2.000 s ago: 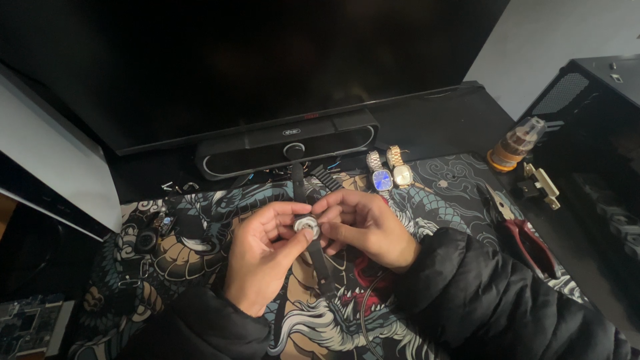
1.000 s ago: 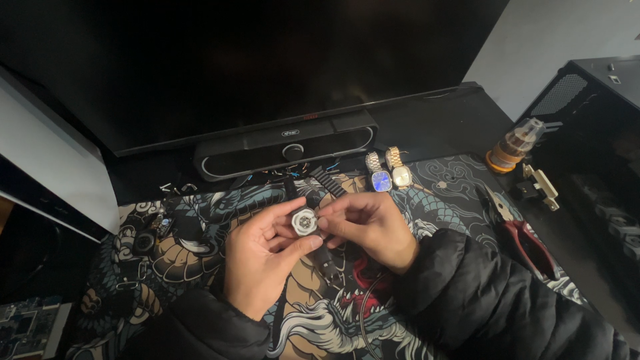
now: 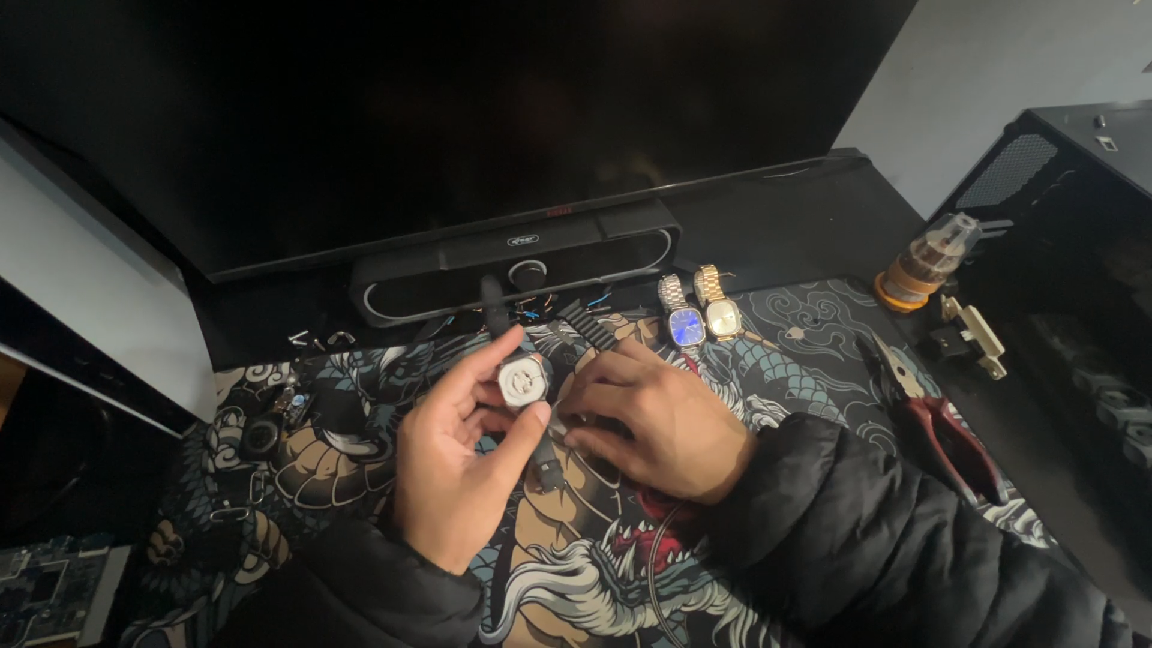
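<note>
My left hand (image 3: 468, 450) holds a wristwatch (image 3: 523, 382) with a pale, squarish face and a black strap, gripped at the case between thumb and fingers. The strap's lower end (image 3: 546, 468) hangs below the case. Just right of the watch is my right hand (image 3: 652, 418), its fingers bent and thumb near the index finger; whether something small is between them cannot be told. Beyond the hands lie a blue-faced metal watch (image 3: 686, 327) and a gold-coloured watch (image 3: 723, 318), side by side. A black link bracelet (image 3: 589, 326) lies just behind my right hand.
A soundbar (image 3: 432, 281) stands under a large monitor (image 3: 504, 108). Pliers with red handles (image 3: 954, 445), an orange-based clear bottle (image 3: 920, 265) and a pale metal bracket (image 3: 976, 335) are at right. Small metal parts (image 3: 292, 402) and a circuit board (image 3: 54, 580) are at left. A cable (image 3: 655, 576) crosses the printed mat (image 3: 540, 576).
My right hand has moved off the watch case, slightly to the right. My left hand still holds the watch, whose face shows more fully than two seconds ago.
</note>
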